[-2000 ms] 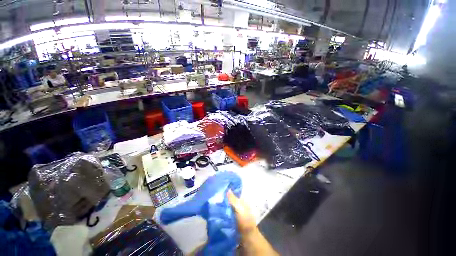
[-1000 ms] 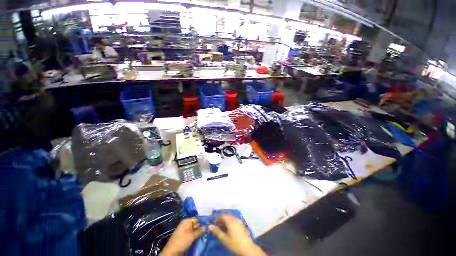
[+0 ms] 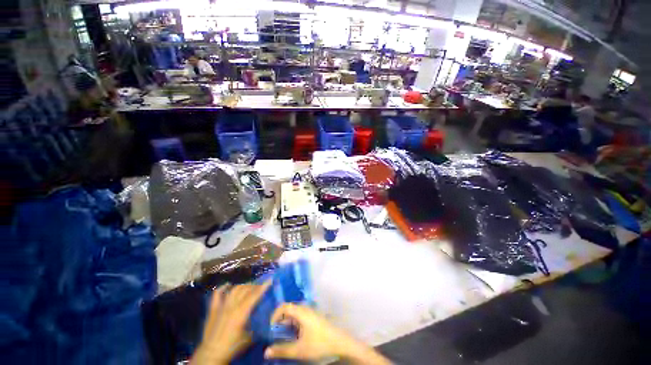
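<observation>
A blue plastic bag [image 3: 291, 284] is between my two hands at the table's near edge, partly hidden by them. My left hand [image 3: 232, 317] is blurred, with its fingers on the bag's left side. My right hand [image 3: 307, 335] is curled at the bag's right side, thumb and forefinger at the plastic. A polybagged dark garment [image 3: 171, 314] lies beside and partly behind my left hand. A black marker pen [image 3: 333, 248] lies on the white table beyond the bag.
A large blue plastic heap [image 3: 78, 278] is at the left. A polybagged grey-brown garment [image 3: 193, 196], water bottle [image 3: 251, 203], calculator [image 3: 295, 234], cup [image 3: 330, 227] and black cloth [image 3: 416, 199] stand or lie further back. Polybagged dark garments [image 3: 485, 221] lie at the right. A person [image 3: 198, 68] sits far back.
The blue bag was first held up in one hand, then low between both hands; now it is raised a little. My left hand has moved left over the dark garment. The view has turned left.
</observation>
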